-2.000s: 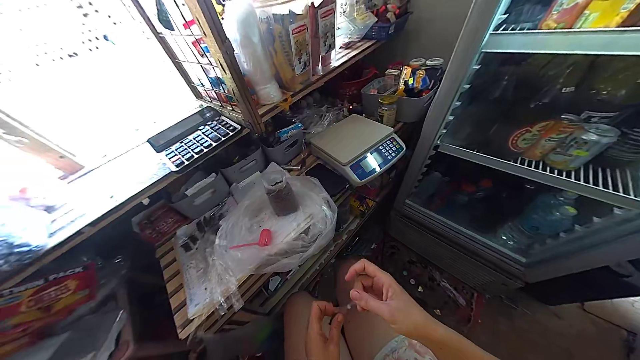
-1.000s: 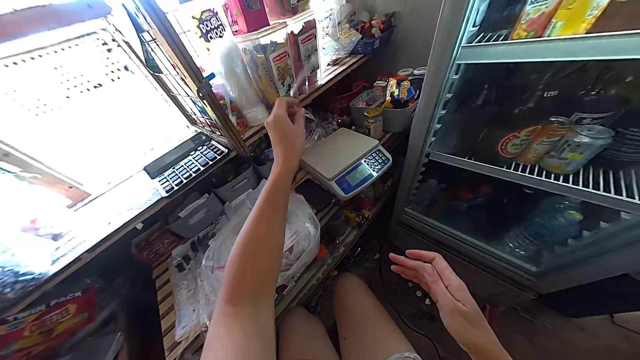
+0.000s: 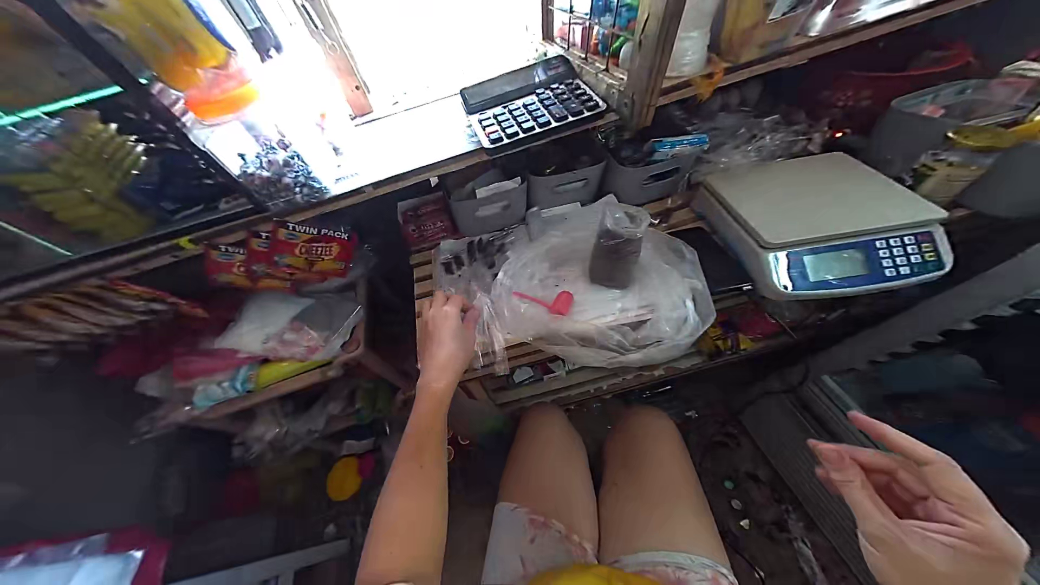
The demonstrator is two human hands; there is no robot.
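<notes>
My left hand [image 3: 447, 333] rests at the left edge of the slatted wooden shelf, its fingers on clear plastic bags [image 3: 479, 264] with small dark contents; whether it grips one is hidden. To its right a red plastic scoop [image 3: 561, 303] lies on a large translucent plastic bag [image 3: 528, 325]. An upright clear bag of dark brown stuff [image 3: 617, 252] stands on that same plastic. My right hand [image 3: 918, 487] is raised at the lower right, away from the shelf, fingers partly curled and nothing seen between them.
A digital scale [image 3: 821, 203] sits right of the plastic. Behind are grey baskets [image 3: 491, 213] and a calculator [image 3: 532, 106] on the ledge. Red snack packs [image 3: 313, 250] stand at left above a rack of packets. My knees are below the shelf; a glass-door fridge is partly visible at right.
My left hand has moved from near the back of the shelf, beside the scale, to the small bags at the shelf's left edge. The view has swung left.
</notes>
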